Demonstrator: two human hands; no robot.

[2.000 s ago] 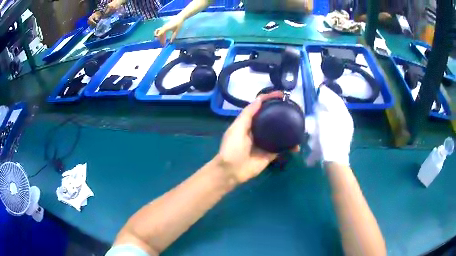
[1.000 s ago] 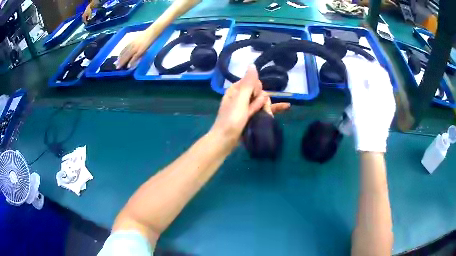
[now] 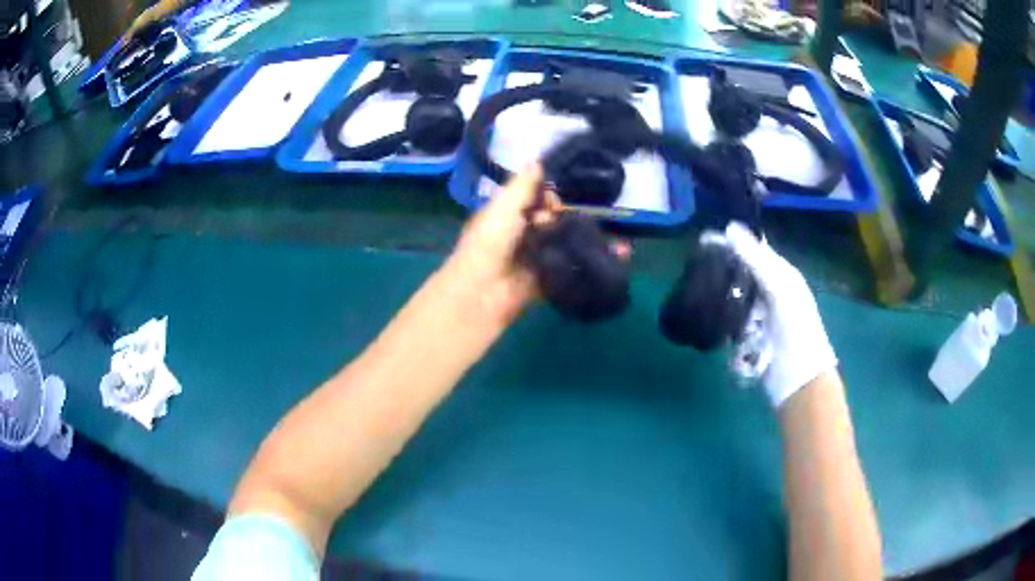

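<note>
A black over-ear headset is held above the green bench, its blurred headband arching over the trays. My bare left hand [image 3: 511,233] grips it at the left ear cup [image 3: 581,270]. My gloved right hand [image 3: 777,306] holds the right ear cup [image 3: 706,297], with a white crumpled cloth [image 3: 751,350] between the glove and the cup. Behind it, a blue tray [image 3: 670,216] with a white liner holds another black headset. Parts of that headset are hidden by the held one.
More blue trays line the back, including a nearly bare one [image 3: 267,102] and one with a headset [image 3: 857,204]. A white bottle [image 3: 962,358] stands right; a crumpled cloth [image 3: 142,375] and small fan [image 3: 20,386] are left. A green post [image 3: 970,170] rises right.
The held headset has been turned so both cups hang apart toward me. My gloved hand has come down and inward onto the right cup. The other worker's arm has left the trays.
</note>
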